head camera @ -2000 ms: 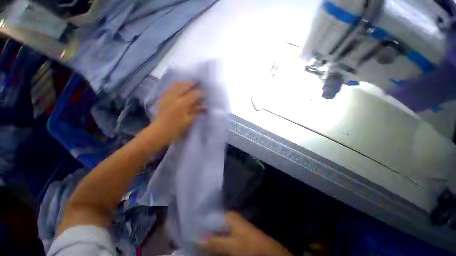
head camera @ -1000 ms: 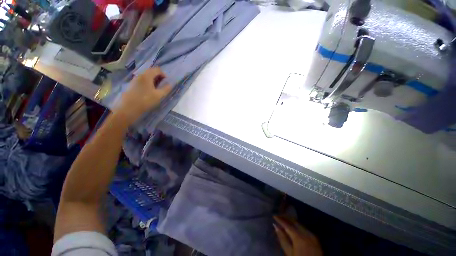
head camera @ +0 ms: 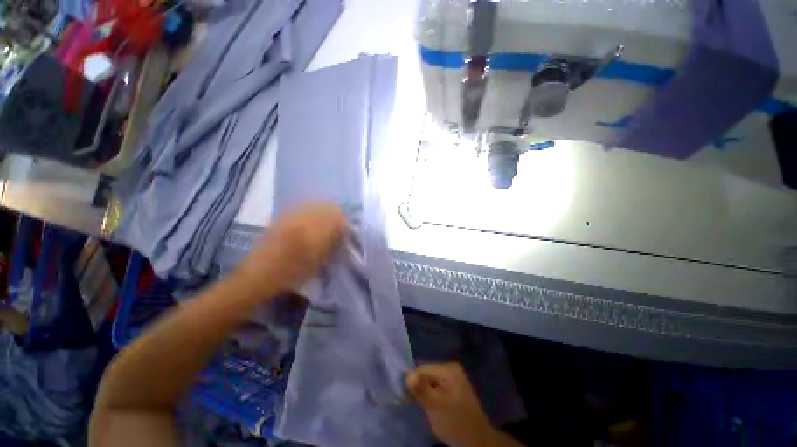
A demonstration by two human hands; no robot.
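A blue-grey garment panel [head camera: 328, 144] lies partly on the white table, left of the needle area, and hangs over the front edge. A narrow folded band runs along its right side. My left hand [head camera: 308, 242] is blurred and lies on the panel at the table edge; its fingers look curled, but whether it grips the cloth is unclear. My right hand [head camera: 443, 395] holds the hanging panel's right edge below the table. A pile of blue-grey pieces [head camera: 214, 131] lies to the left of the panel.
The sewing machine head [head camera: 647, 83] stands at the right, a purple cloth strip [head camera: 712, 79] over it. A dark cylindrical attachment [head camera: 503, 163] sits by the bright needle area. Ruler tape [head camera: 524, 297] lines the table edge. Blue baskets [head camera: 236, 384] are below; a dark device [head camera: 39, 109] is at left.
A panel now lies beside the pile and over the table edge. My left hand has moved from the pile to this panel. My right hand has moved left and holds its edge. The view has shifted.
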